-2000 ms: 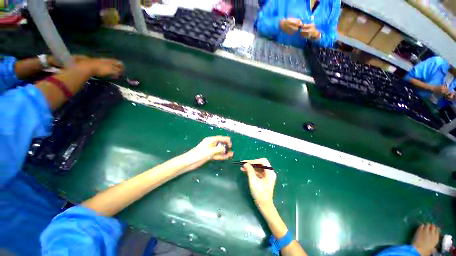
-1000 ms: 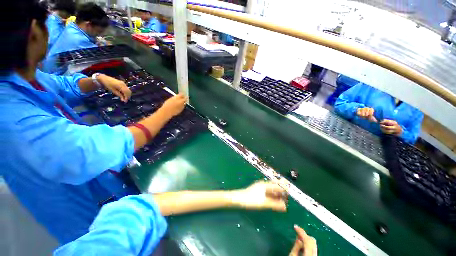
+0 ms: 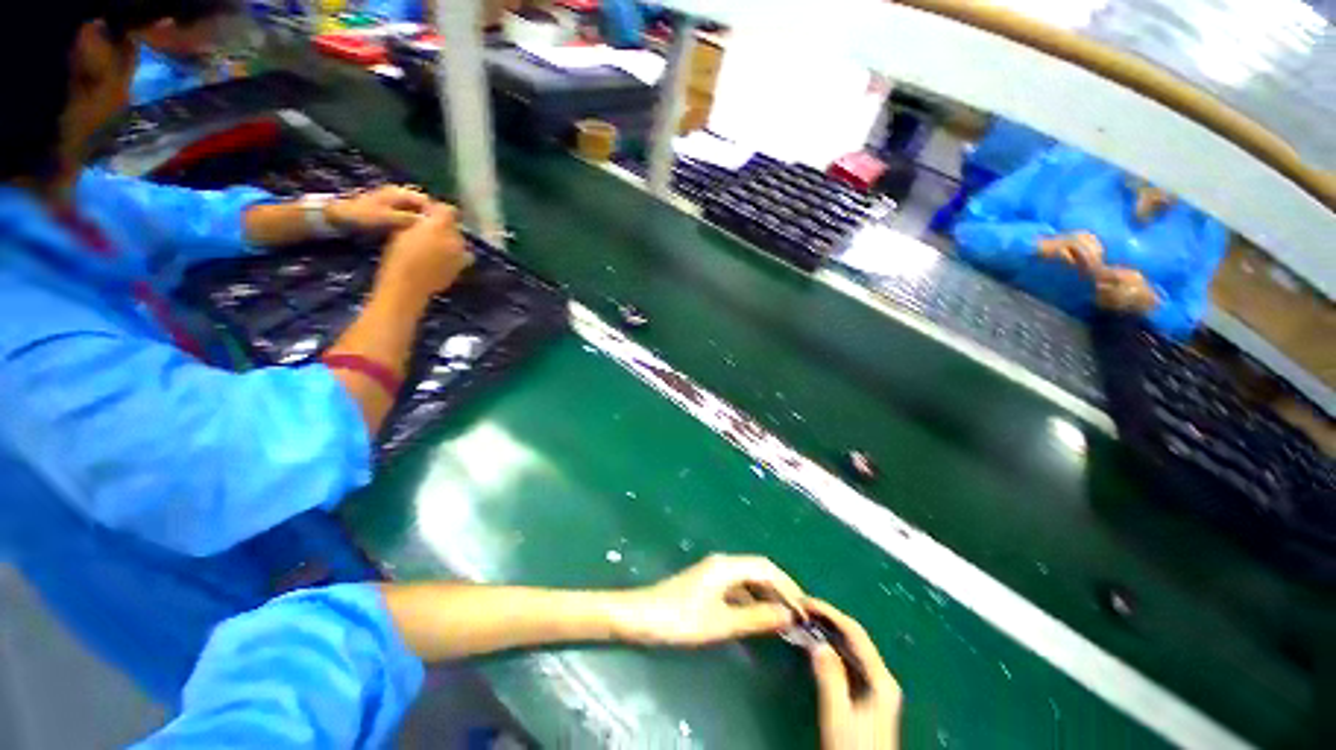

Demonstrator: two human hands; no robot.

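A small round dark assembly (image 3: 809, 630) with pale bits is between my two hands, low and right of centre. My left hand (image 3: 718, 601) comes in from the left and pinches it with the fingertips. My right hand (image 3: 857, 681) touches or nearly touches it from the right; its wrist is cut off by the bottom edge. A dark slim shape lies along the right fingers, likely the tweezers (image 3: 850, 652), blurred. Both hands are just above the green belt (image 3: 586, 484).
Single round pieces lie beyond the white divider strip (image 3: 938, 564), one at centre (image 3: 860, 465). A neighbour in blue works over black trays (image 3: 484, 330) at left, beside a metal upright (image 3: 472, 132). Another person (image 3: 1099, 242) sits across the line, near black trays (image 3: 1245, 425).
The view first swung left and up, then shifted slightly. My hands, apart before, have come together at the small assembly. The neighbour's hands have also come together.
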